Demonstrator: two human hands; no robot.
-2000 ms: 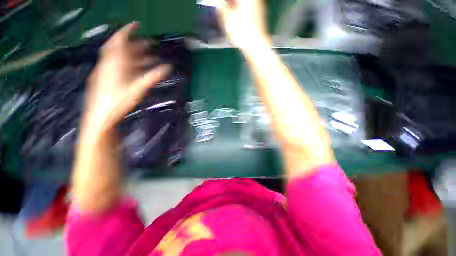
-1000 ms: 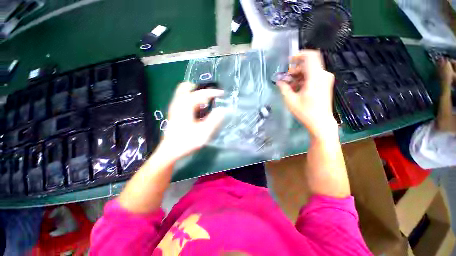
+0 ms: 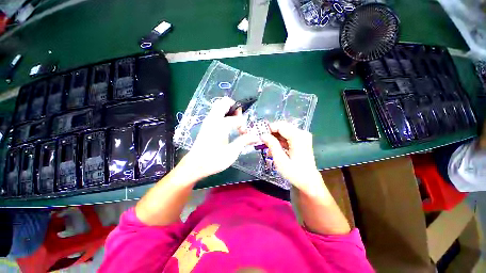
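My left hand (image 3: 213, 145) holds a black phone housing (image 3: 243, 105), mostly hidden by the fingers, above the clear blister tray (image 3: 273, 100). My right hand (image 3: 294, 154) pinches a small pale keypad with reddish dots (image 3: 261, 129), which meets my left fingertips. Whether the keypad touches the housing is hidden. The clear tray lies tilted on the green bench, with an oval ring (image 3: 225, 85) on it and small parts partly hidden under my hands.
Black housing tray (image 3: 101, 114) with phone shells at left; another black tray (image 3: 421, 96) at right. A dark smartphone (image 3: 361, 114), desk fan (image 3: 369, 33) and white parts bin (image 3: 306, 39) stand right of centre. Small phones (image 3: 154, 35) lie beyond. Cardboard boxes (image 3: 381, 208) are below the bench.
My hands have come together over the clear tray from being apart. The right hand has moved left and down with its small part. The dark smartphone now shows at right.
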